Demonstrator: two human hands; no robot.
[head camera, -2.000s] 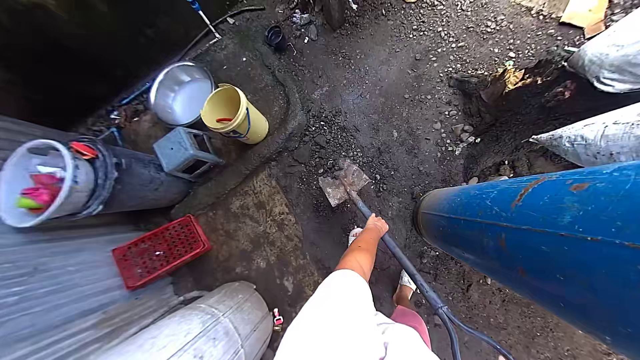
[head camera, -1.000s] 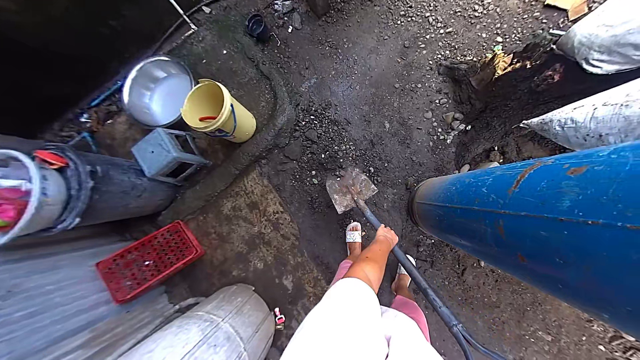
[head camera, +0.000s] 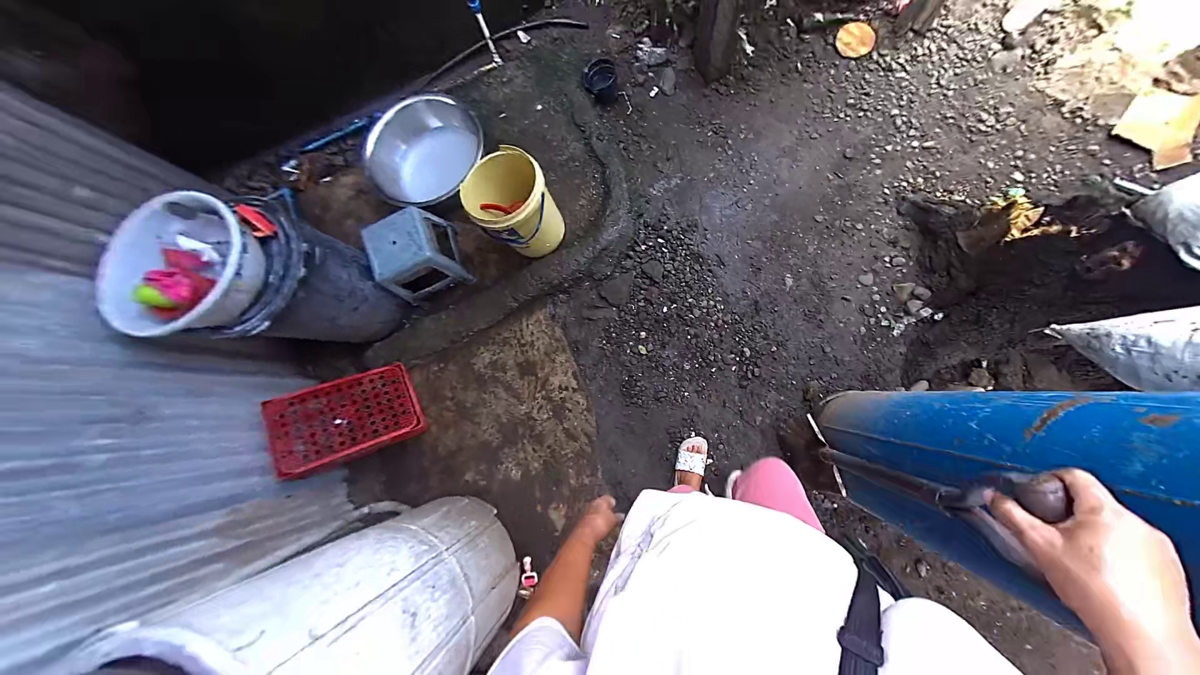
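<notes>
My right hand (head camera: 1106, 553) is closed around the grip end of the shovel's dark handle (head camera: 900, 483), at the lower right. The handle slants down along the side of a big blue drum (head camera: 1012, 431); the shovel blade is not visible. My left hand (head camera: 598, 518) hangs beside my white shirt, near the edge of a worn concrete slab (head camera: 525, 403), with nothing seen in it; its fingers are blurred. One sandalled foot (head camera: 692, 459) stands on the dark, gravelly soil, and my pink-covered knee shows beside it.
Left of me lie a red perforated crate (head camera: 342, 422) and a large pale drum (head camera: 403, 581). Farther off are a grey stool (head camera: 408, 248), a metal basin (head camera: 422, 150), a yellow bucket (head camera: 539, 225) and a white pail (head camera: 117, 272). White sacks (head camera: 1144, 347) lie by a dug hollow (head camera: 994, 309) at right.
The shovel blade has left the ground in front of my feet, and the shovel now is beside the blue drum at right. My left hand has come into view.
</notes>
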